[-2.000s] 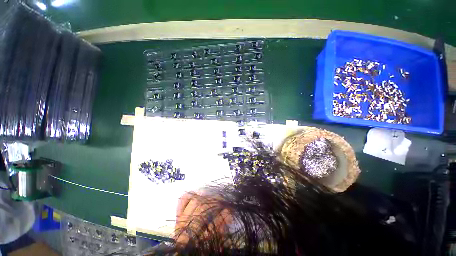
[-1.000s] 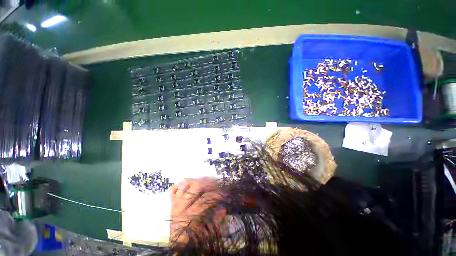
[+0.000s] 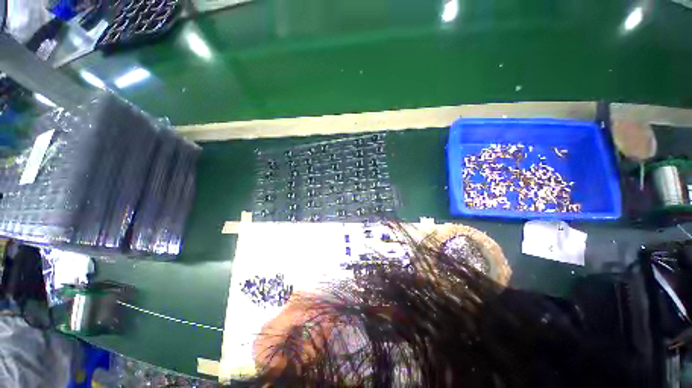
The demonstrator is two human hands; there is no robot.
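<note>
My left hand is at the bottom centre, over the lower part of the white work sheet. Dark hair covers much of it, so its fingertips and anything in them cannot be made out. My right hand cannot be seen; hair fills the lower right of the sheet. A loose pile of small dark components lies at the sheet's left. A larger pile lies partly under the hair, with a few single pieces above it. The tan ring with silvery small parts stands at the sheet's right edge.
A clear blister tray lies beyond the sheet. A blue bin of copper-and-white parts is at right, above crumpled white paper. Stacked trays and a solder spool stand left. Another spool and a tan disc are far right.
The camera view has tilted up, showing more of the shiny green surface and the tray stack. My left hand, out from under less hair a second ago, is now more covered by it.
</note>
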